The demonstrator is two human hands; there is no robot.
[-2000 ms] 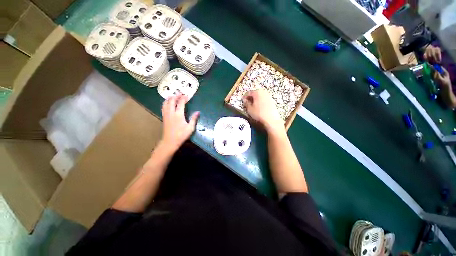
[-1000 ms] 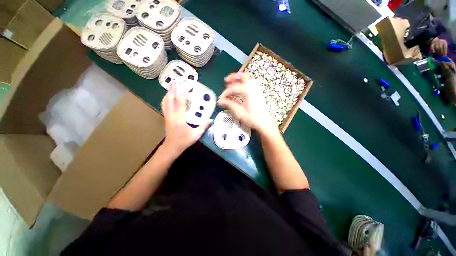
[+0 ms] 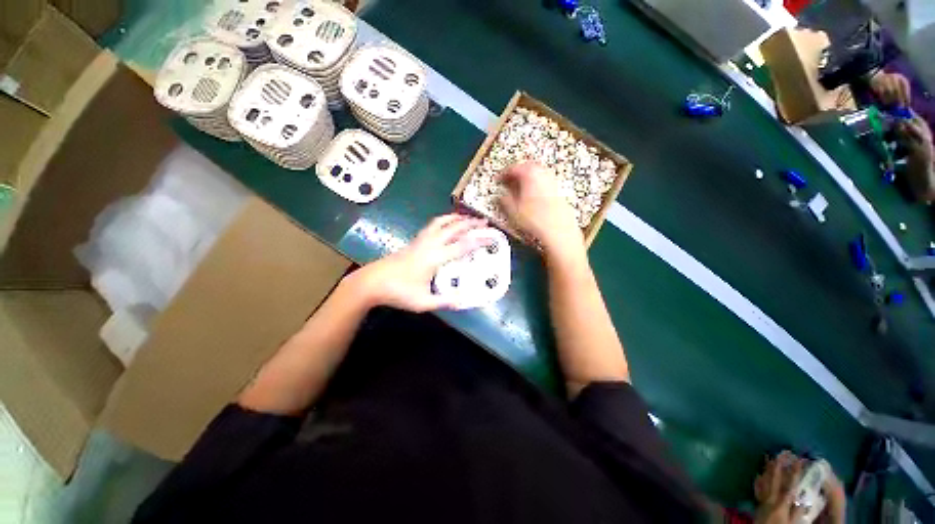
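Observation:
An off-white rounded-square cover (image 3: 480,274) lies on the dark green bench in front of me. My left hand (image 3: 429,264) rests on its upper left part with the fingers over its edge; whether one or two covers lie there I cannot tell. My right hand (image 3: 533,205) is in the shallow cardboard tray (image 3: 611,210), its fingertips among the small cream pieces (image 3: 554,148). The fingertips are blurred, so I cannot tell if they pinch a piece. A single cover (image 3: 357,166) lies beside the stacks of covers (image 3: 277,111).
A large open carton (image 3: 241,317) with a translucent bag (image 3: 169,230) stands left of the bench. A white stripe (image 3: 718,292) crosses the bench. Blue-ended wire pieces (image 3: 705,105) lie on the far belt. Other people's hands (image 3: 795,491) hold a cover at lower right; more hands (image 3: 902,113) show at upper right.
My left hand has moved from the cover near the stacks, which it then lifted, to the cover in front of me. My right hand left the tray and is back in it.

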